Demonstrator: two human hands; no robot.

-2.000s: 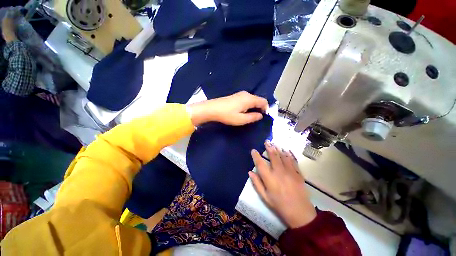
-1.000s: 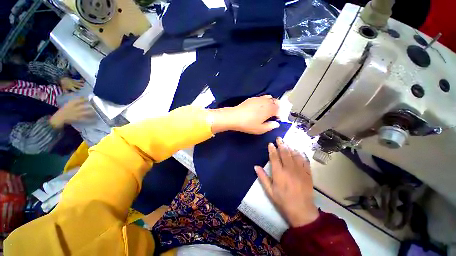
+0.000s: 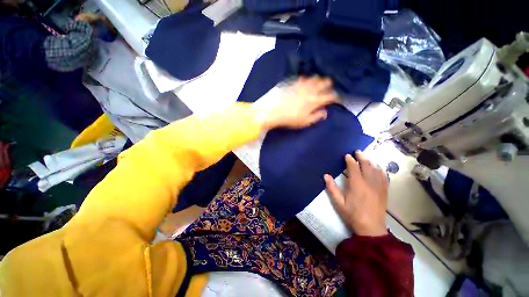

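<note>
A navy cut panel [image 3: 307, 159] with a rounded edge lies on the white table [image 3: 325, 217] and hangs over its near edge. Its right tip reaches the lit presser foot area of the lockstitch machine [image 3: 458, 104]. My left hand [image 3: 304, 103], blurred, is at the panel's upper edge with fingers spread; whether it grips the cloth cannot be told. My right hand [image 3: 364, 191] lies flat with fingers apart, its fingertips at the panel's right edge near the foot.
Stacked navy pieces [image 3: 348, 52] lie at the far side, with a rounded navy piece [image 3: 184, 43] at far left. A clear plastic bag [image 3: 409, 43] is beyond the machine. Grey cloth [image 3: 124, 96] hangs at left. A person's checked sleeve [image 3: 69, 46] shows at upper left. Thread snips [image 3: 429, 227] lie near the machine base.
The view has shifted, so the machine sits further right. My left hand has moved back from the needle area along the panel's upper edge. My right hand stays beside the foot.
</note>
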